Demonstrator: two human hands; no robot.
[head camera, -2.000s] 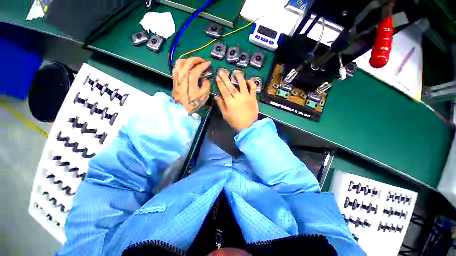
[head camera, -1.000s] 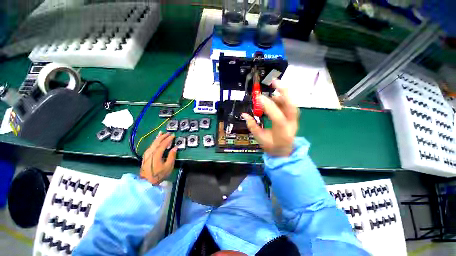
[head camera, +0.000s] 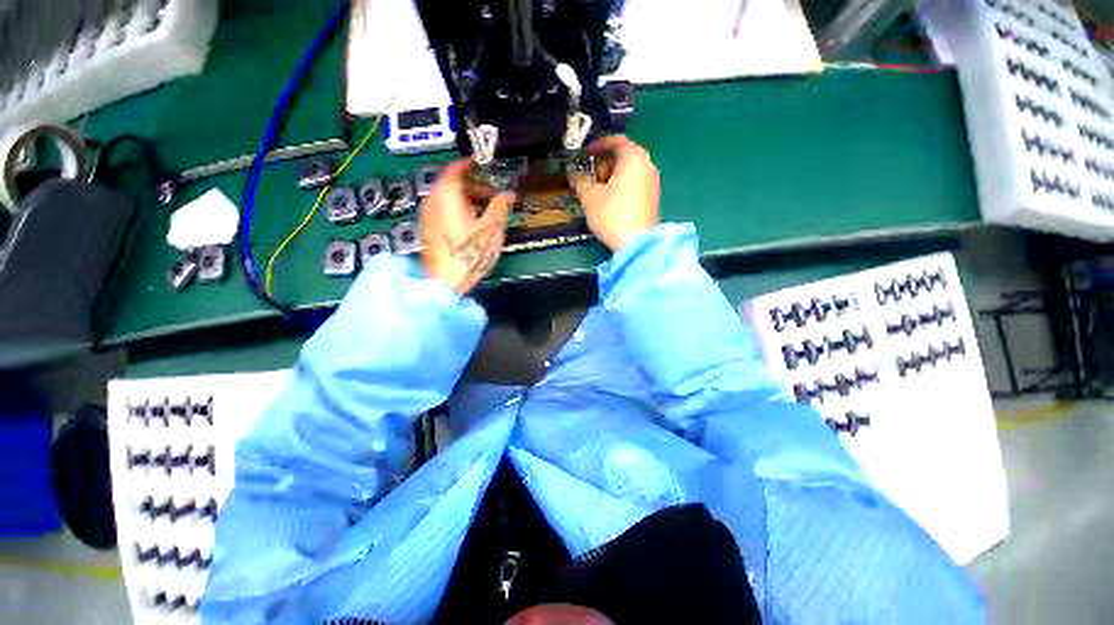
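The black upright test fixture (head camera: 519, 61) stands at the bench edge. Its brown-gold nest (head camera: 542, 210) lies at its base between my hands, with silvery-white paired tips (head camera: 485, 143) above it. My left hand (head camera: 464, 230) is at the nest's left side and my right hand (head camera: 626, 195) at its right side. The fingertips of both hands touch small dark parts at the nest's ends; whether they grip them is too blurred to tell. Small square grey-black modules (head camera: 341, 204) lie in short rows left of my left hand, which partly covers the nearest ones.
A digital timer (head camera: 419, 127) stands behind the modules. A blue hose (head camera: 260, 183) and yellow-green wire (head camera: 312, 215) run left of them. A white scrap (head camera: 204, 221) lies by two modules. A dark tape dispenser (head camera: 61, 263) is far left. Foam trays (head camera: 947, 452) hold dark parts on both sides.
My right hand has left the red handle and come down to the nest's right side. My left hand has moved from the modules to the nest's left side. The view has tilted down.
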